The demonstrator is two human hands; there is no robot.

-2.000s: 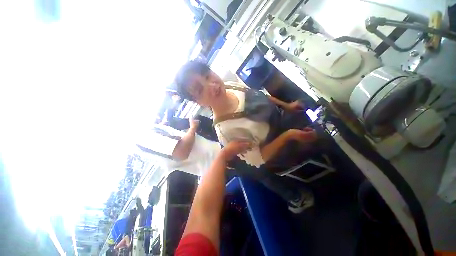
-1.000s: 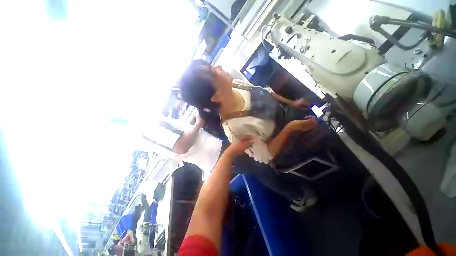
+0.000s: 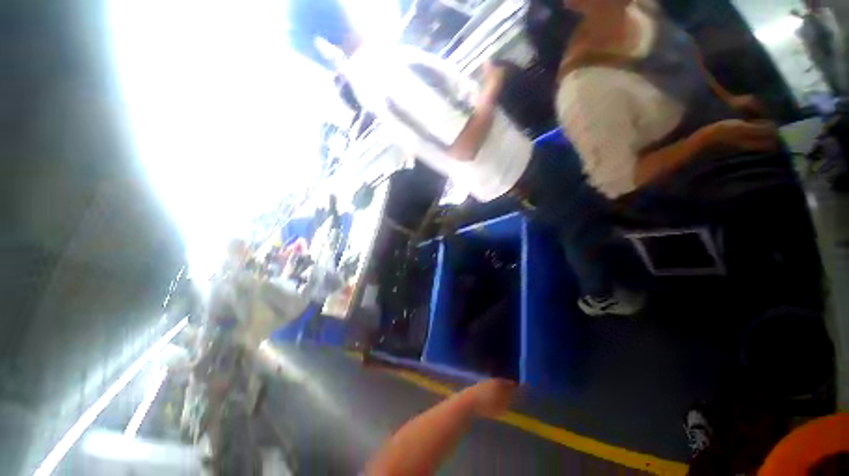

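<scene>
My left hand (image 3: 489, 398), seemingly the left by its side of entry, reaches in from the bottom edge with a bare forearm. It is blurred and small, with no clear object in it, and its finger pose cannot be told. Beyond it stand blue bins (image 3: 524, 302) with dark contents. My right hand is out of the picture. A seated person in a dark and cream top (image 3: 605, 125) is at the upper right, hands over dark material on the lap.
A person in a white shirt (image 3: 498, 153) stands behind the bins. A yellow floor line (image 3: 577, 442) crosses the grey aisle. An orange rounded object (image 3: 815, 451) is at the lower right. A pale blurred shape (image 3: 237, 344) is at the left.
The view has swung left and levelled somewhat, and the large sewing machine has left the picture. My hand has come away from the seated person's upper arm and dropped low.
</scene>
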